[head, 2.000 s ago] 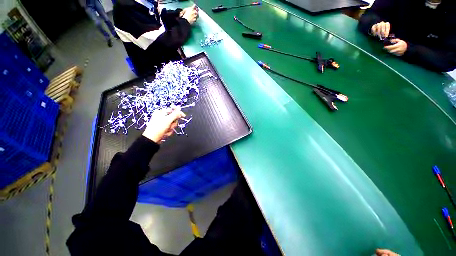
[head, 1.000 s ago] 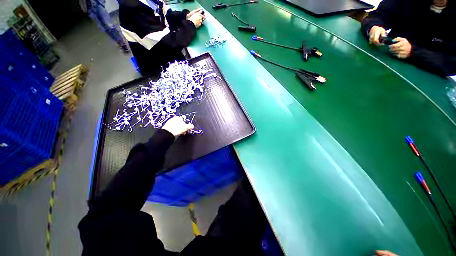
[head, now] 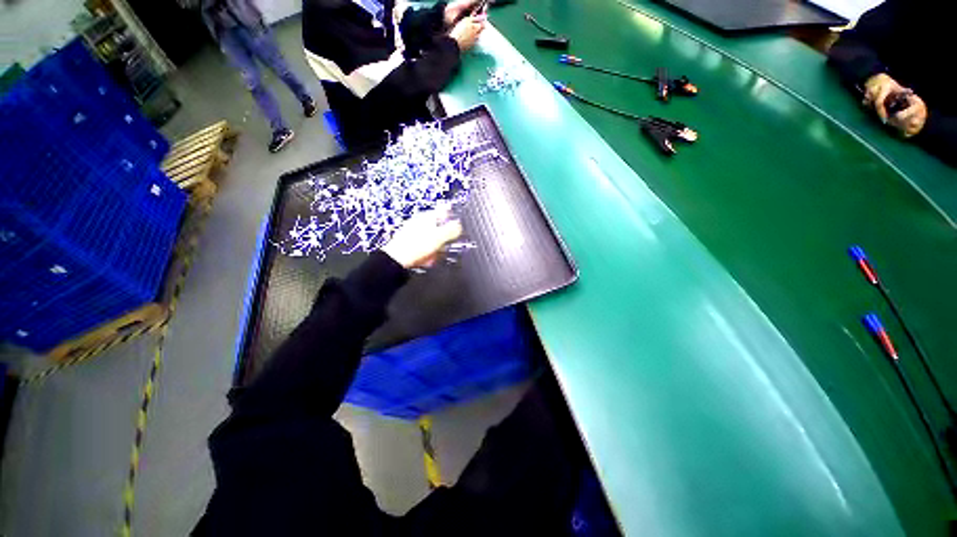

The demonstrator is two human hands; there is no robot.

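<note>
A heap of small silvery springs (head: 404, 180) lies on the black tray (head: 506, 257), mostly towards its far side. My left hand (head: 422, 237) reaches over the tray at the near edge of the heap, back of the hand up. A few loose springs lie by its fingertips. The fingers are blurred and partly hidden, so I cannot tell whether they hold a spring. My right hand is out of the picture.
The tray sits over a blue crate (head: 446, 367), beside the green bench edge (head: 640, 315). Cable leads with black clamps (head: 663, 134) and blue plugs (head: 874, 324) lie on the green belt. Co-workers' hands (head: 895, 103) show opposite and at upper left. Blue crates (head: 79, 210) stand left.
My left hand has shifted slightly across the near edge of the springs. The view has turned left, so the tray appears further right. The fingers seen at the bottom right edge have left the picture.
</note>
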